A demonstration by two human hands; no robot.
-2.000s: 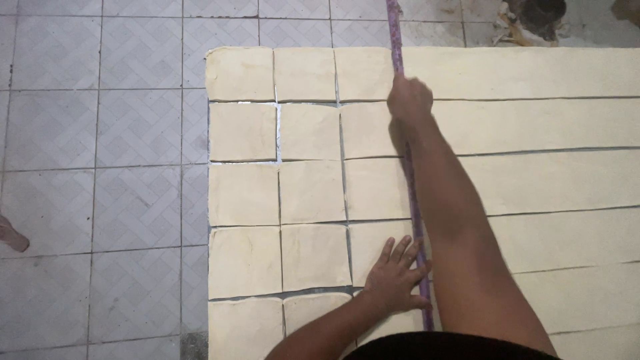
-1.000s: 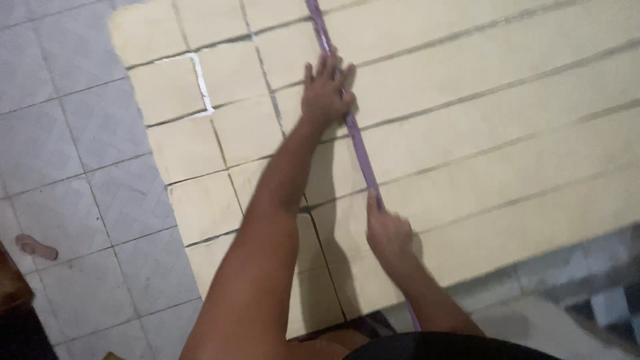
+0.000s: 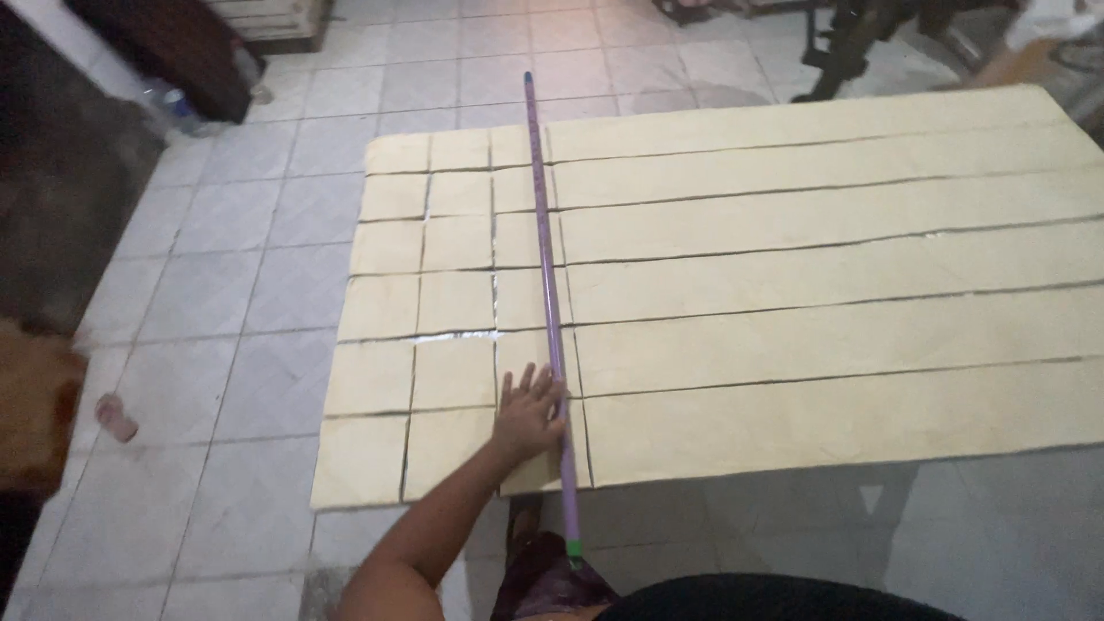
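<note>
A flat sheet of pale dough (image 3: 819, 259) covers the tabletop, cut by long lines across it, with several squares marked at its left end. A long purple rod (image 3: 545, 250) lies across the sheet, its far end past the far edge and its green-tipped near end past the near edge. My left hand (image 3: 528, 418) rests with spread fingers on the sheet and against the rod, near the near edge. Just right of the rod a crosswise cut (image 3: 570, 302) runs from the far side to the near edge. My right hand is out of view.
Pale floor tiles (image 3: 207, 345) surround the table. A small pinkish object (image 3: 116, 418) lies on the floor at the left. A plastic bottle (image 3: 181, 112) stands at the far left beside dark furniture. Blurred dark equipment (image 3: 849, 52) is behind the table at the back right.
My right hand, on the rod before, has left the view. My left hand has moved down along the rod toward the near edge. The crosswise cut right of the rod now shows. The view has widened.
</note>
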